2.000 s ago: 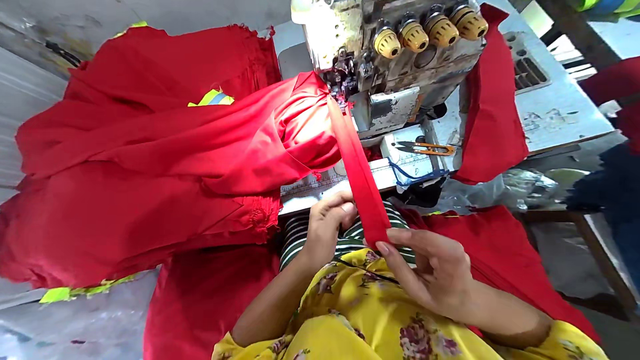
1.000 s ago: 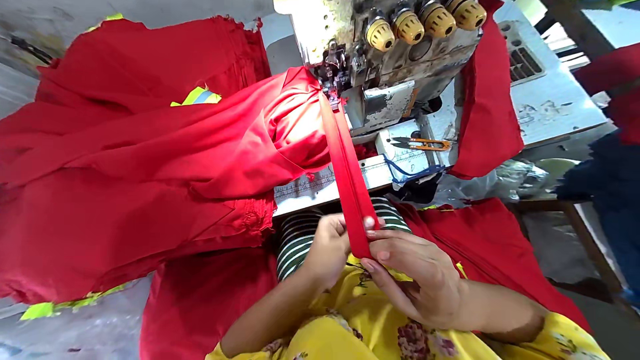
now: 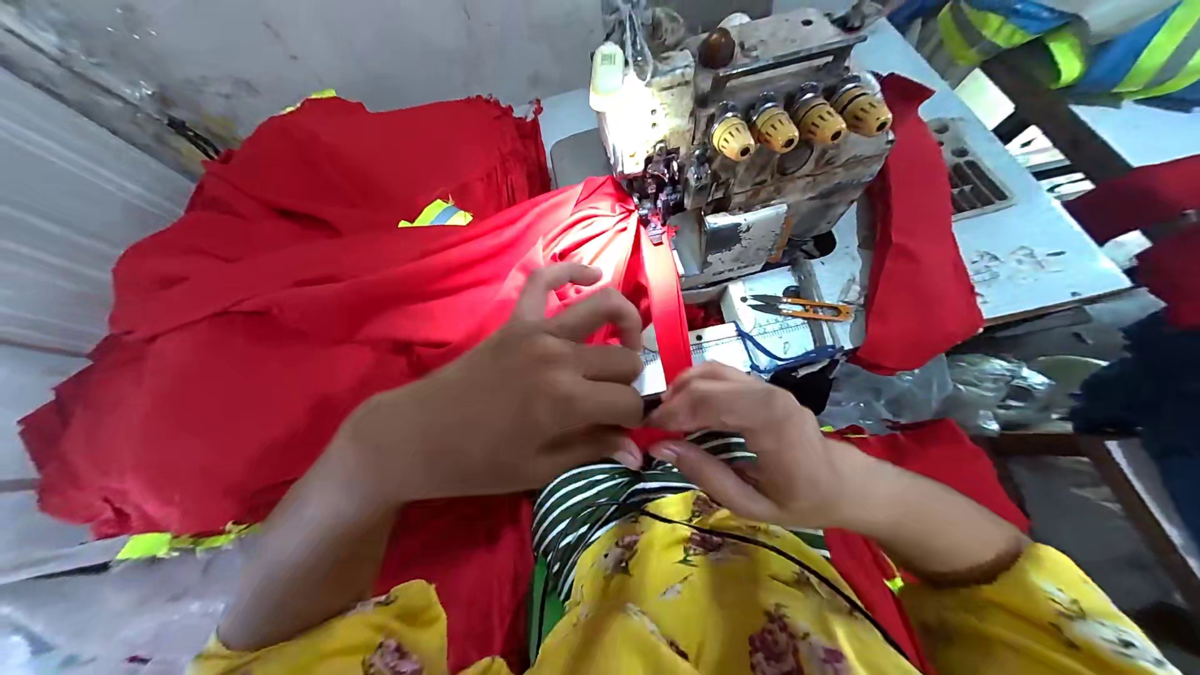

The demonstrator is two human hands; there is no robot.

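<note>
A narrow red fabric strip (image 3: pixel 667 314) runs from under the presser foot of an overlock sewing machine (image 3: pixel 750 159) down to my hands. My right hand (image 3: pixel 750 441) pinches the strip's lower end between thumb and fingers. Close beside it, my left hand (image 3: pixel 553 394) has its index finger raised and curled, while its lower fingertips and thumb meet the red cloth near the strip's end. Gathered red fabric (image 3: pixel 394 281) lies left of the needle area, lit by the machine's lamp. Orange-handled thread snips (image 3: pixel 806 308) rest on the machine bed, right of the strip.
A red cloth piece (image 3: pixel 914 253) hangs over the table (image 3: pixel 1031 244) right of the machine. More red fabric lies across the lap and beneath the arms. Clear plastic bags (image 3: pixel 937 389) sit below the table's edge. Yellow-and-blue striped cloth (image 3: pixel 1116 47) is at the upper right.
My left hand has moved up and spread over the gathered fabric's lower edge; earlier it held the strip lower down. My right hand stays at the strip's end. The view has shifted.
</note>
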